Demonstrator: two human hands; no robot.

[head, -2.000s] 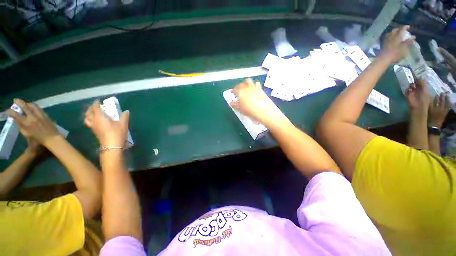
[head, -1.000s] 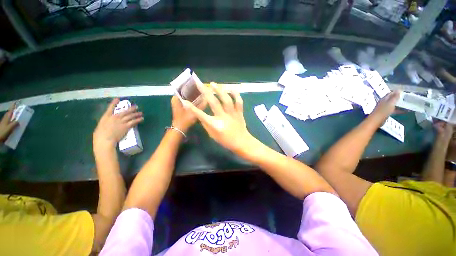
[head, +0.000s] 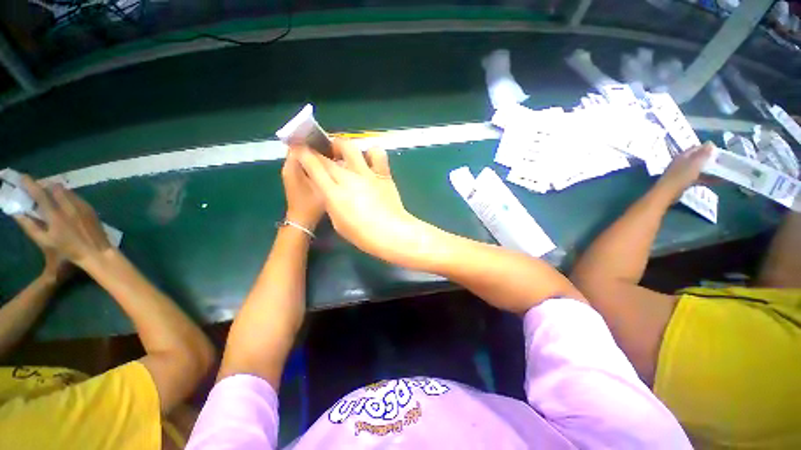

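A white carton (head: pixel 304 128) stands tilted between my hands, its upper end with a raised flap showing above the fingers. My left hand (head: pixel 303 186) is wrapped around the carton's lower part. My right hand (head: pixel 360 189) lies against its near right side and hides most of it; whether its fingers grip is hard to tell. Another white carton (head: pixel 514 214) lies on the green worktop to the right of my hands, with a narrow flap at its far end.
A fanned pile of white papers (head: pixel 562 149) lies at the right by the pale strip (head: pixel 193 158). A yellow strip (head: pixel 356 134) lies behind my right hand. People in yellow shirts handle cartons on both sides. Translucent bags (head: pixel 502 79) lie on the dark belt.
Both hands first came together at the carton, after my right hand left the carton at right. Since then the carton's mouth has turned away and my right hand has closed in. The left neighbour's carton has moved left.
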